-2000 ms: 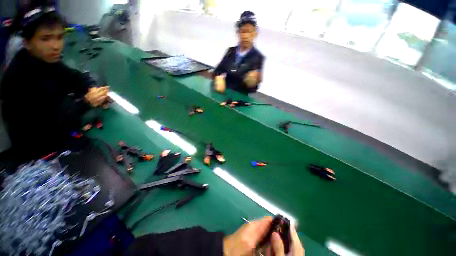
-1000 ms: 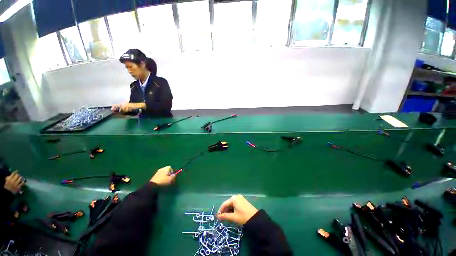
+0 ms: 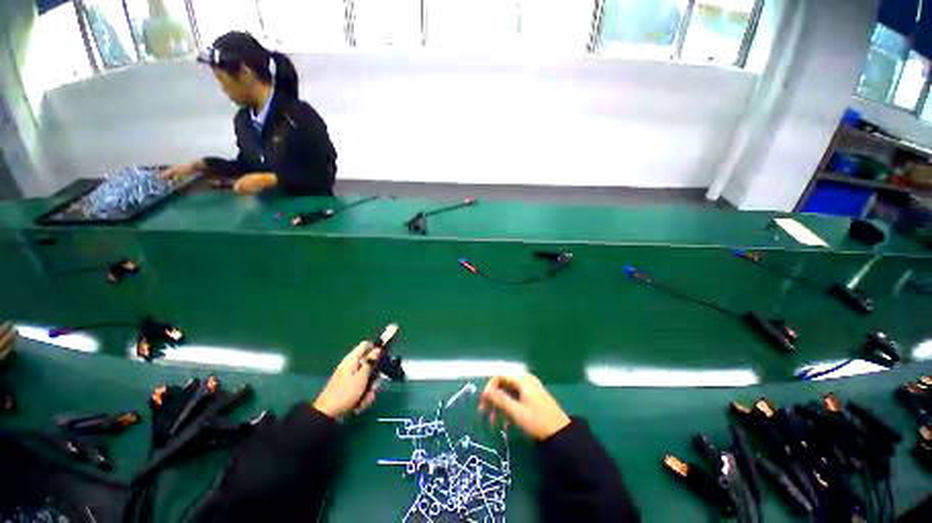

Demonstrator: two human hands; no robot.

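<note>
My left hand (image 3: 351,382) holds a black battery clamp (image 3: 387,360) with a copper tip pointing up, over the near edge of the green belt. My right hand (image 3: 523,405) is just above and right of the silvery spring pile (image 3: 455,482), its fingers curled downward. A thin wire shows below its fingertips, but I cannot tell whether they grip it. One spring (image 3: 459,396) stands out at the top of the pile, between my hands.
Clamp piles lie at left (image 3: 194,419) and right (image 3: 807,449). Clamps with leads are spaced along the green belt (image 3: 337,281). Across it, a person (image 3: 281,138) reaches to a spring tray (image 3: 123,194). Part of another hand shows at the left edge.
My view has swung round from the left and tilted down. My left hand, earlier on the red end of a cable lead, now holds a clamp body. My right hand has risen from the pile.
</note>
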